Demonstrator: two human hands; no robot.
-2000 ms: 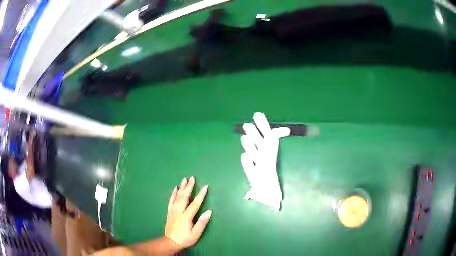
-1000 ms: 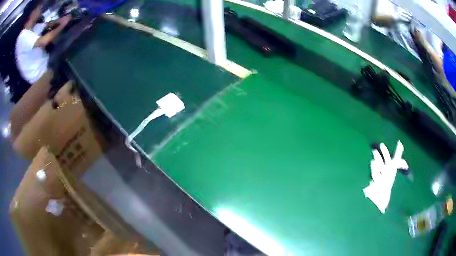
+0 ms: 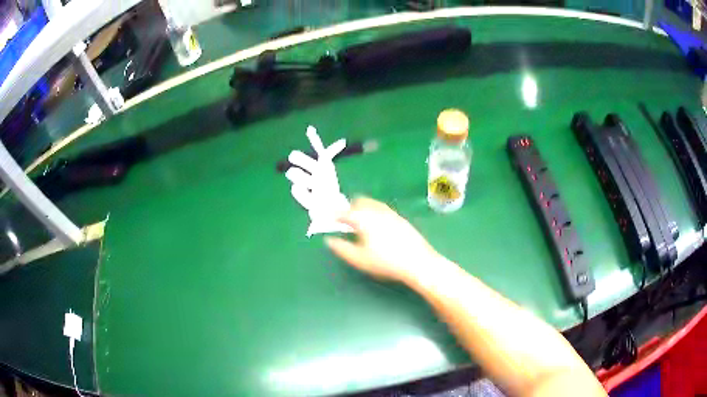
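Observation:
A white glove [image 3: 316, 186] lies on the green bench, fingers pointing away, over a thin dark stick [image 3: 351, 150] with a paler tip. My right hand [image 3: 376, 236] reaches in from the lower right, palm down. Its fingers and thumb are at the glove's cuff and appear to pinch it; the fingertips are partly blurred. The glove still lies flat. My left hand is not in view. A clear bottle [image 3: 449, 167] with an orange-yellow cap stands upright right of the glove.
A black power strip [image 3: 550, 217] with red marks lies right of the bottle. More black strips [image 3: 624, 186] lie beyond it. A red bin [image 3: 667, 364] is at the lower right. A white charger [image 3: 73, 325] lies at left. Dark strips [image 3: 407, 53] lie along the back.
The view has swung back right from the charger and boxes, bringing the strips into view. My right hand has come in to the glove. My left hand, on the bench two seconds ago, is gone from view.

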